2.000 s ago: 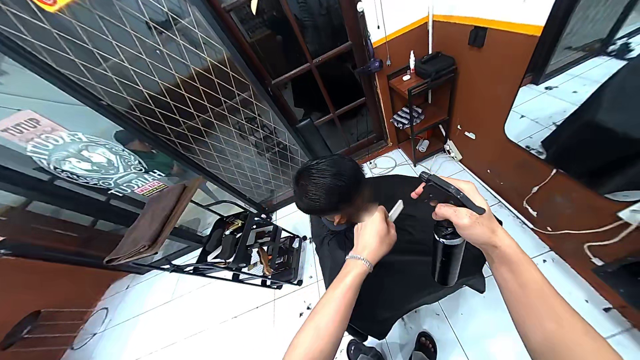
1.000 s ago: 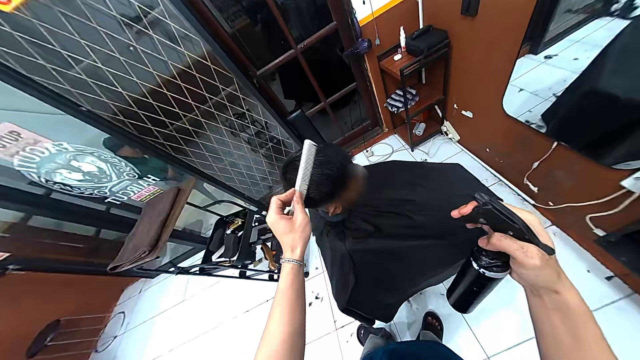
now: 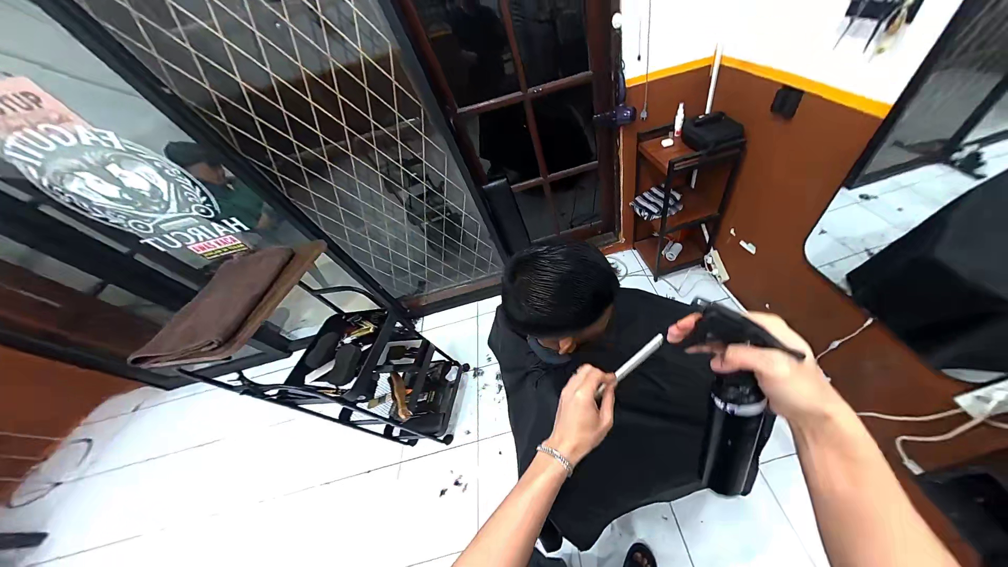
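A seated person with dark, combed hair wears a black barber's cape. In front of the cape, my left hand grips a light-coloured comb, which points up and to the right, apart from the hair. My right hand is wrapped around the black trigger head of a spray bottle, with fingers at the lever. The bottle's dark body hangs below that hand, over the right side of the cape.
A wheeled black tool trolley stands at left, below a brown towel on a wooden board. A small shelf rack fills the corner, beside a brown wall with cables and a mirror. Cut hair lies on the tiled floor.
My left hand and the comb have come away from the hair, down and to the right, since one second ago. The spray bottle has moved left, nearer the comb.
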